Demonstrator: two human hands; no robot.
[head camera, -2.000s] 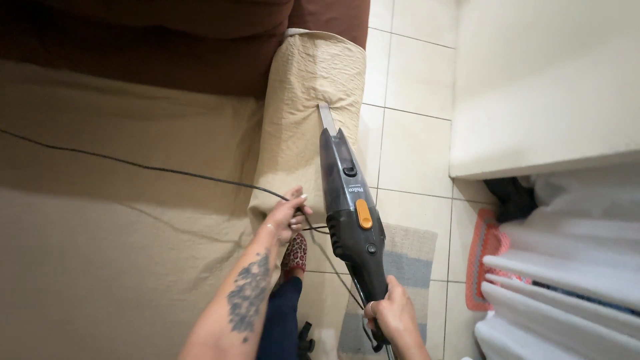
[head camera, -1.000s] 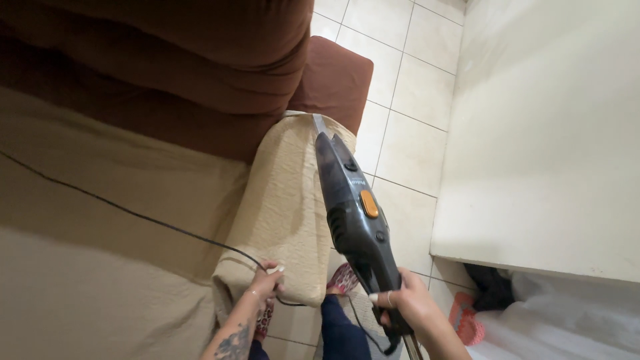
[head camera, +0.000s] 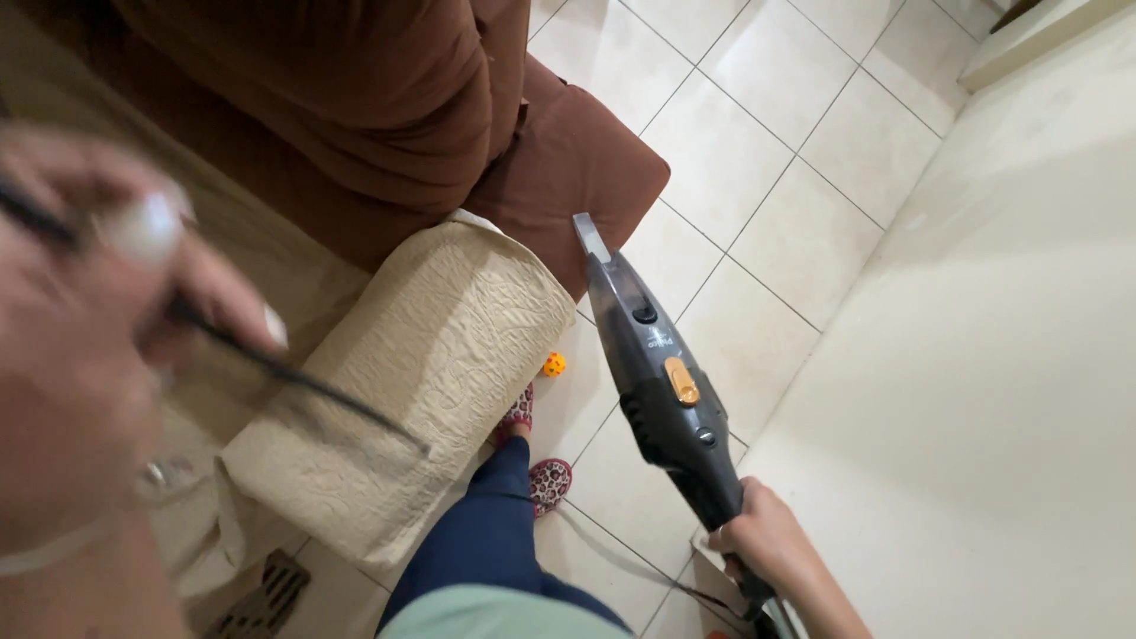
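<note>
My right hand (head camera: 763, 541) grips the handle of a dark Philco handheld vacuum cleaner (head camera: 661, 373) with an orange switch. Its clear, flat nozzle (head camera: 592, 238) points up and left, over or against the brown sofa's side part (head camera: 577, 169); contact cannot be told. Large and blurred at the left, my left hand (head camera: 115, 257) holds the black power cord (head camera: 302, 382) between thumb and fingers. Below the cord lies the sofa arm under a beige quilted cover (head camera: 417, 373).
Brown sofa cushions (head camera: 355, 98) fill the upper left. A pale wall (head camera: 958, 382) rises at the right beside the tiled floor (head camera: 754, 186). An orange ball (head camera: 555, 364) lies near my leopard-print slippers (head camera: 550, 484). The cord trails across the floor near the vacuum's handle.
My left hand has lifted from beside the covered sofa arm, close to the camera, still with the cord. The vacuum's nozzle has moved off the beige cover towards the brown side part. The view has shifted.
</note>
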